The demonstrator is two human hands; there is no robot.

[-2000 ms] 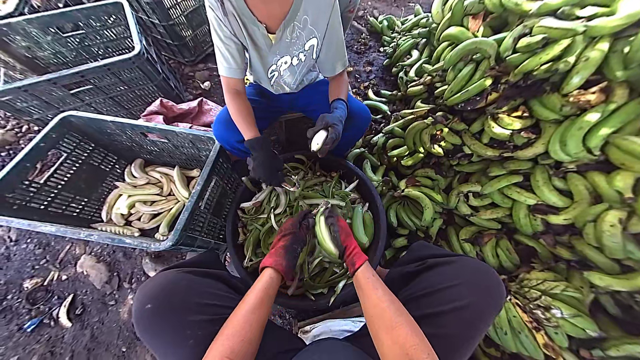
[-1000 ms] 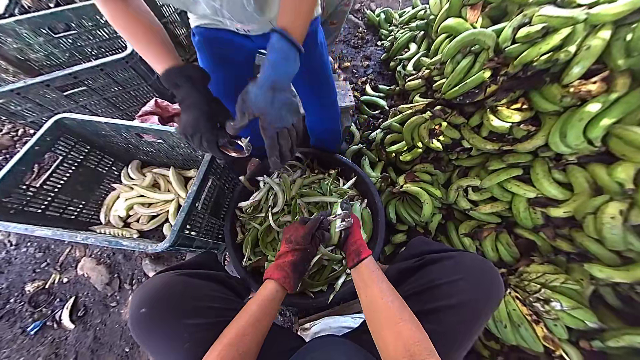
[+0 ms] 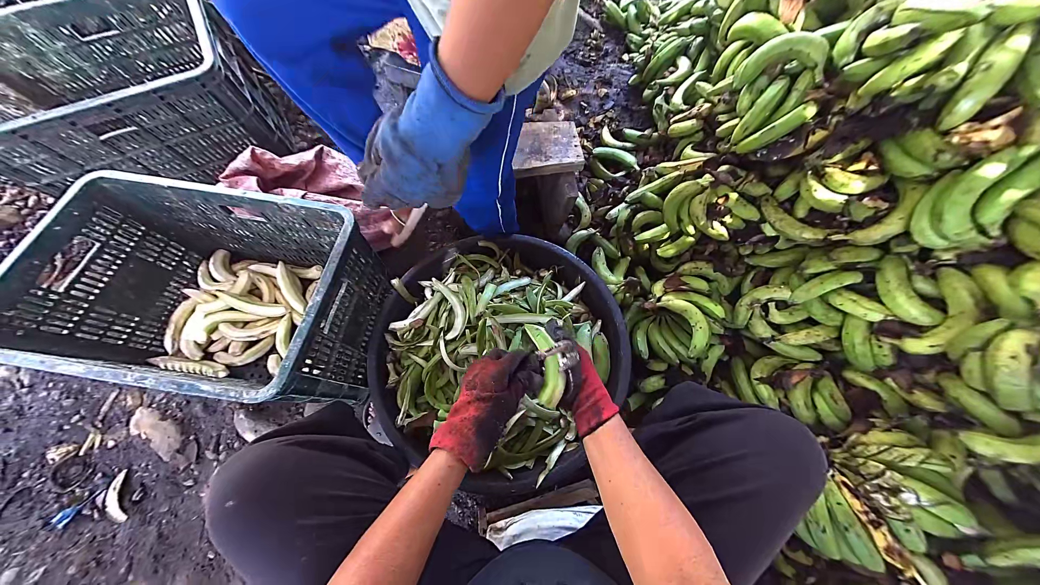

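A partly peeled green plantain (image 3: 553, 375) is held over a round black tub (image 3: 619, 325) heaped with green peels (image 3: 455, 317). My left hand (image 3: 487, 402), in a red and black glove, is closed on its left side. My right hand (image 3: 578, 382), gloved alike, grips the plantain from the right; something small shows at its fingers, too blurred to name. To the left, peeled plantains (image 3: 244, 313) lie inside a dark green plastic crate (image 3: 337, 325).
A co-worker's blue-gloved hand (image 3: 422, 146) hangs beyond the tub, near a wooden stool (image 3: 548, 149). Green plantain bunches (image 3: 902, 292) cover the right side. More crates (image 3: 106, 89) stand at upper left, and a reddish cloth (image 3: 292, 175) lies behind the near crate.
The co-worker was seated two seconds ago and is now up, leaning to the left, with one blue glove above the tub's far edge. My hands have stayed over the tub.
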